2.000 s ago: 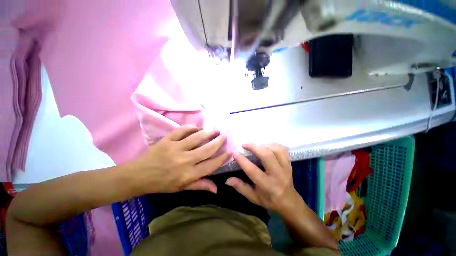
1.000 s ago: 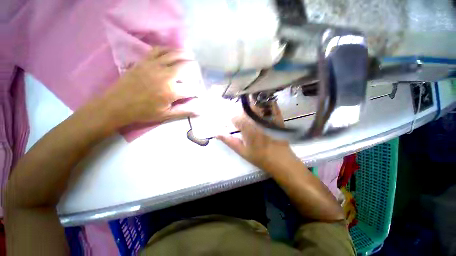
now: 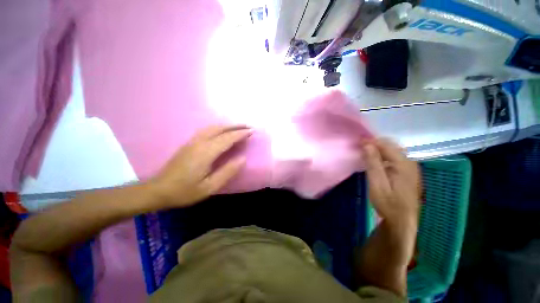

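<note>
A large pink garment panel point(image 3: 148, 77) lies across the machine table, its near part hanging a little over the front edge. My left hand point(image 3: 210, 160) lies on it with fingers apart, left of the bright glare. My right hand point(image 3: 388, 171) pinches the right end of a pink cloth piece point(image 3: 334, 139) between thumb and fingers, lifted and folded, partly blurred. I cannot tell whether this piece is joined to the panel. The white sewing machine head point(image 3: 468, 29) is above, with metal parts near the needle point(image 3: 299, 53). Lamp glare hides the cloth below it.
A black pad point(image 3: 387, 65) with a red item beside it sits on the bed. Layered pink panels point(image 3: 41, 112) lie far left. A green basket point(image 3: 441, 219) is below the table at right, a blue basket point(image 3: 155, 248) below at left.
My right hand has moved right, now holding the cloth end out. The pink cloth has come right and toward me, covering the front edge. The machine head shows higher in view.
</note>
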